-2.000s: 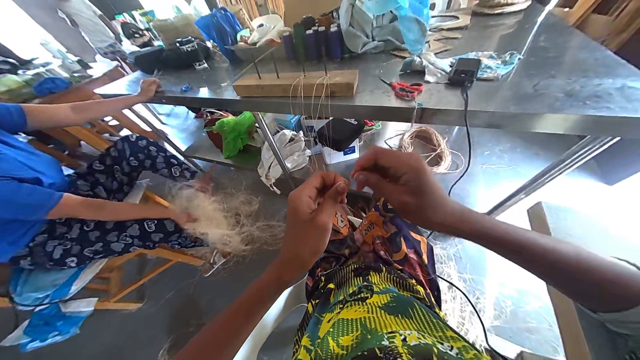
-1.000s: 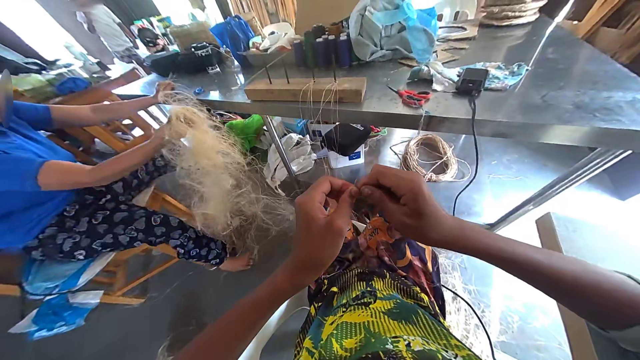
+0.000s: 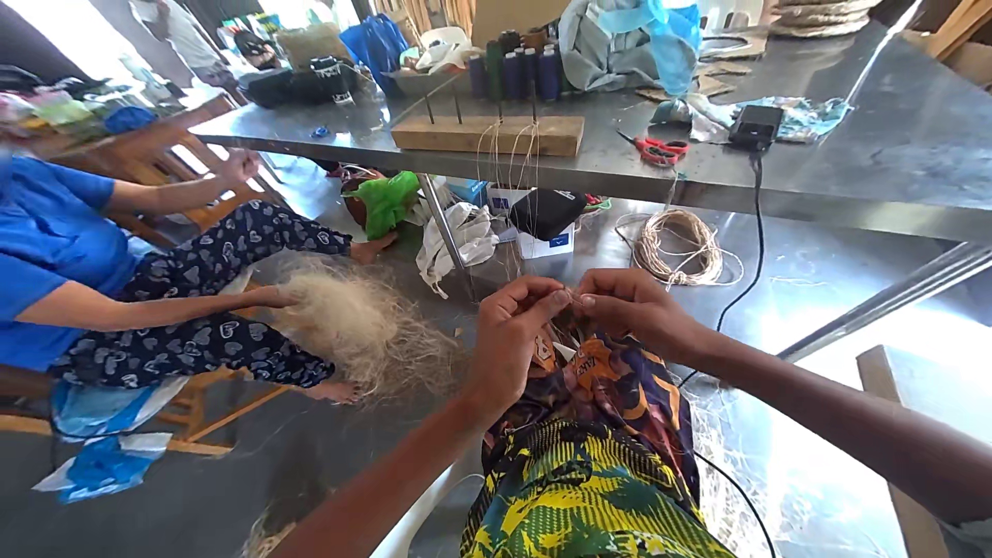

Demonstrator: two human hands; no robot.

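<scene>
My left hand (image 3: 515,329) and my right hand (image 3: 639,310) meet over my lap, thumbs and fingertips pinching thin fibre strands (image 3: 572,294) between them. Pale strands also loop around upright nails on a wooden block (image 3: 488,136) at the table's edge and hang down behind my hands; whether they reach my fingers is hard to see. On the steel table, right of the block, lie red-handled scissors (image 3: 660,150). A coil of natural-fibre cord (image 3: 678,248) rests on the lower shelf, beyond my right hand.
At the left a seated person in blue (image 3: 58,248) holds a bundle of loose pale fibre (image 3: 341,318). The steel table (image 3: 852,155) bears thread spools (image 3: 511,74) and a black device (image 3: 756,126) whose cable hangs right of my hands. A green bag (image 3: 387,203) lies below.
The other person's fibre bundle was raised a second ago and is now low over the legs, with one arm stretched toward the table. My hands stay together, fingertips pinched, with slightly altered finger positions.
</scene>
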